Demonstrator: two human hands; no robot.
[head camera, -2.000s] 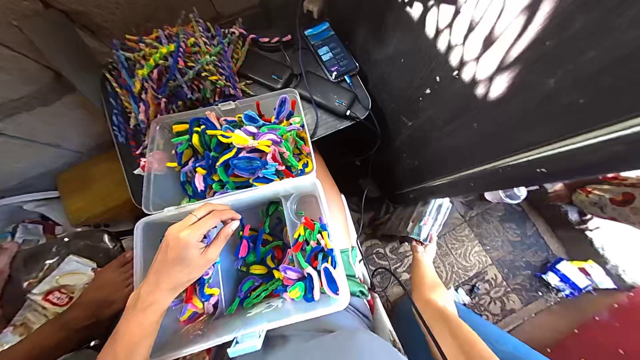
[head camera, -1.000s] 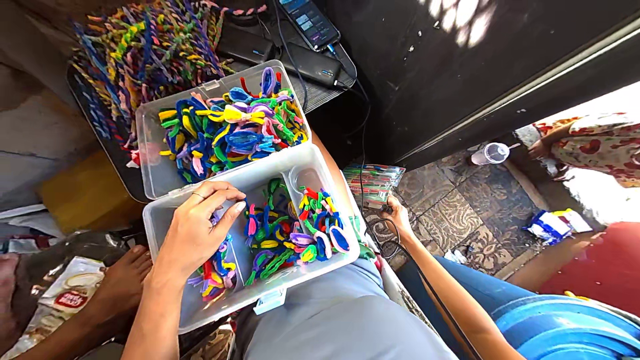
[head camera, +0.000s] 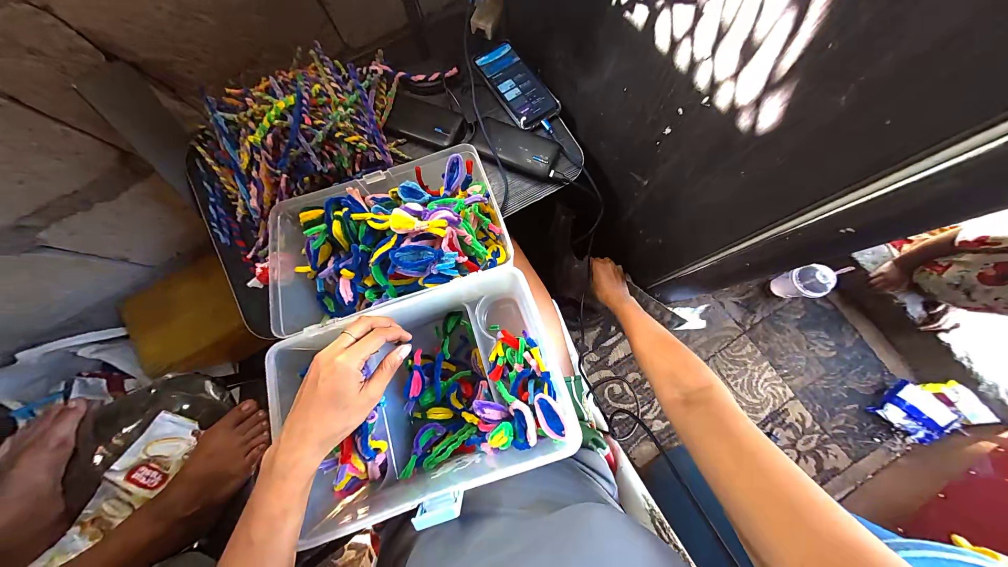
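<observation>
My left hand (head camera: 339, 394), a ring on one finger, hovers over the left compartment of a clear plastic divider box (head camera: 559, 409), thumb a little apart from the curled fingers; nothing shows held. Colourful fuzzy loops and bows (head camera: 441, 409) fill parts of the compartments, and more bows (head camera: 409, 236) lie in the box's opened lid (head camera: 291, 307). My right hand (head camera: 610, 283) reaches down beside the table, right of the box; its fingertips are partly hidden and its grip is unclear.
Behind the lid, a dark table (head camera: 583, 150) bears a heap of twisted fuzzy strands (head camera: 299, 126), black power banks (head camera: 512, 146) and a phone (head camera: 516, 83) with cables. A plastic cup (head camera: 803, 280) and packets (head camera: 921, 409) lie on the patterned floor. Other people's feet and a hand show.
My right hand, which held clear plastic packaging a second ago, has moved up toward the table's side; the packaging no longer shows plainly in it. My left hand stays over the box.
</observation>
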